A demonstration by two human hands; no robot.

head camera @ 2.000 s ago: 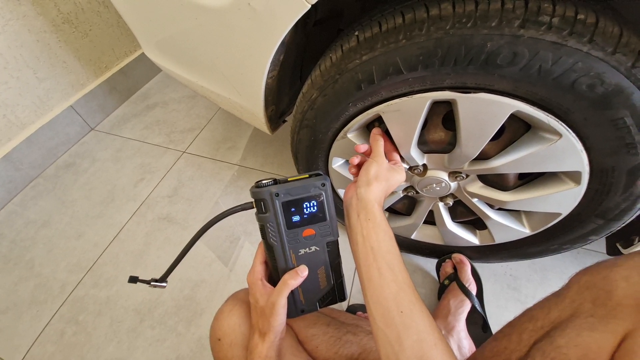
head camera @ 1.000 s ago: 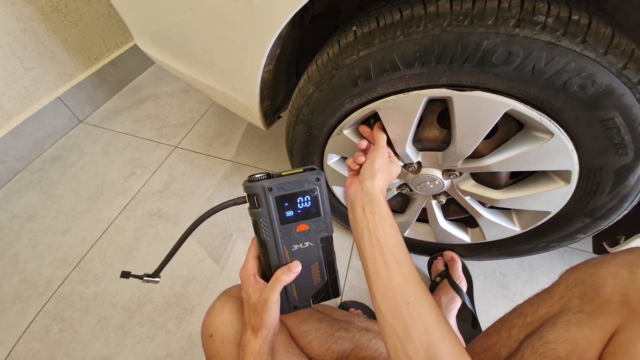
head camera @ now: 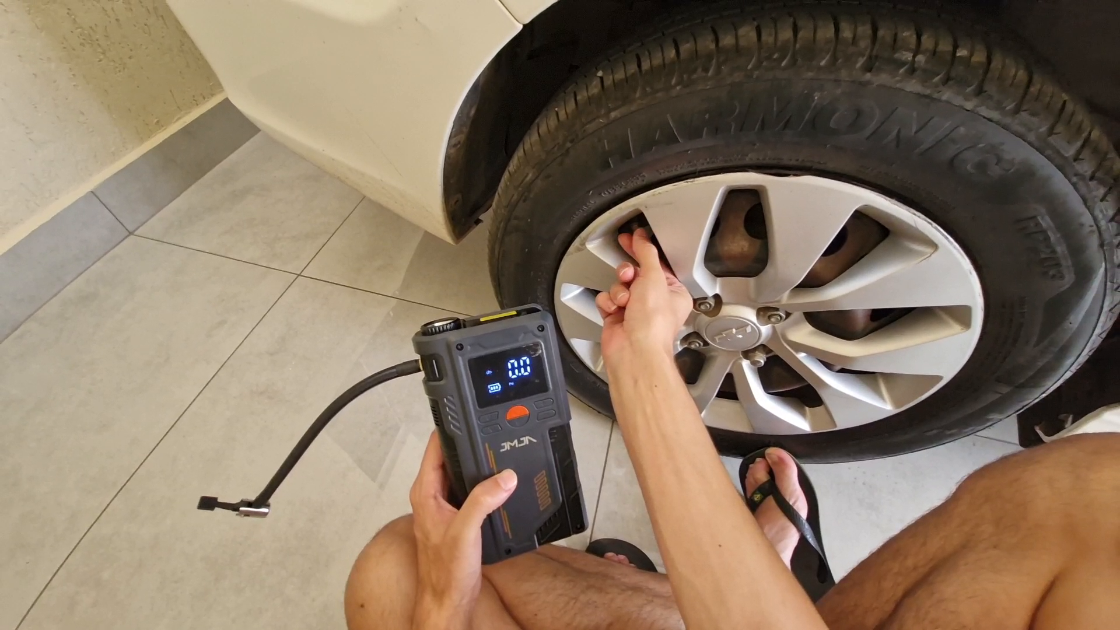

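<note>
My left hand (head camera: pixel 459 516) grips a dark grey portable tire inflator (head camera: pixel 503 437) low on its body, thumb across the front. Its lit display (head camera: pixel 510 374) reads 0.0 above an orange button. From its left side a black air hose (head camera: pixel 325 420) curves down to a metal chuck (head camera: pixel 254 508) hanging over the floor. My right hand (head camera: pixel 646 297) reaches to an opening between the spokes of the silver wheel rim (head camera: pixel 787 219), fingers bent together near the rim's upper left. The fingertips are partly inside the opening; whether they hold anything there is hidden. The black tire (head camera: pixel 674 131) surrounds the rim.
The pale car body (head camera: pixel 350 96) and its wheel arch are above and left of the tire. A textured wall (head camera: pixel 79 96) with grey tile skirting runs along the left. Grey floor tiles (head camera: pixel 175 341) lie below. My knees and sandalled feet (head camera: pixel 779 507) are close under my arms.
</note>
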